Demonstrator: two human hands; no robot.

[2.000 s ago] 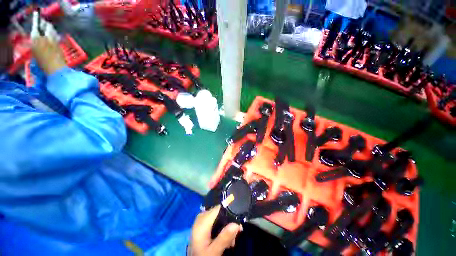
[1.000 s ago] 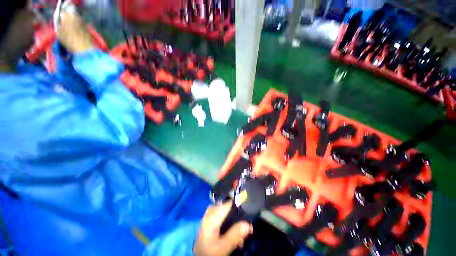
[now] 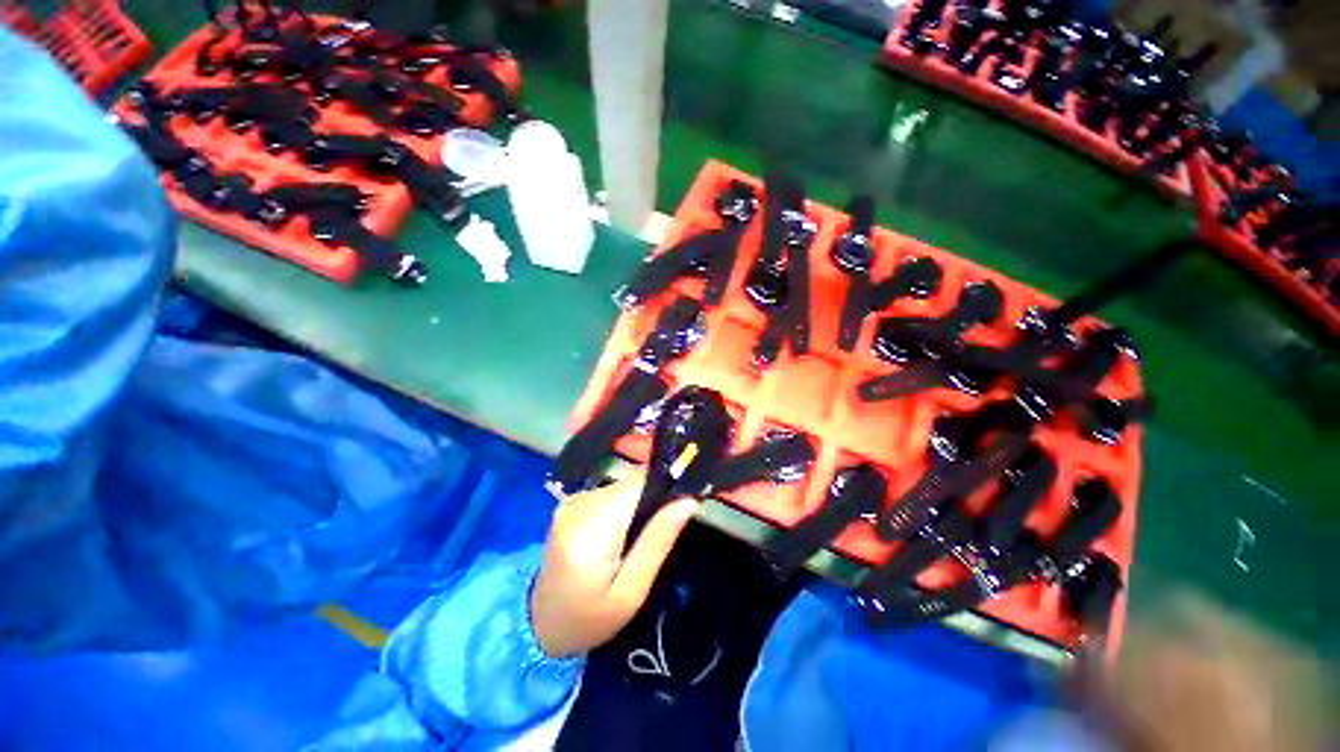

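My left hand (image 3: 606, 566) holds a black watch (image 3: 691, 423) between thumb and fingers, over the near left edge of the orange-red compartment tray (image 3: 801, 394). A small yellow-orange tab shows on the watch. Black watches with straps lie in most of the tray's pockets, heaped at the right side; a few middle pockets show bare orange. My right hand (image 3: 1212, 683) is a blurred shape at the bottom right, cut off by the edge; whether it holds anything cannot be told.
A white bottle (image 3: 550, 199) stands left of a white post (image 3: 628, 110), with a round pale piece (image 3: 473, 156) and a crumpled white scrap (image 3: 484, 247) beside it. Another watch tray (image 3: 346, 253) lies at left, and another (image 3: 1029, 125) at upper right. A blue-sleeved person (image 3: 74, 265) is at left.
The view has shifted, and the trays sit higher and further left. The watch in my left hand has turned, so its flat disc no longer faces the camera. My right hand has appeared at the bottom right.
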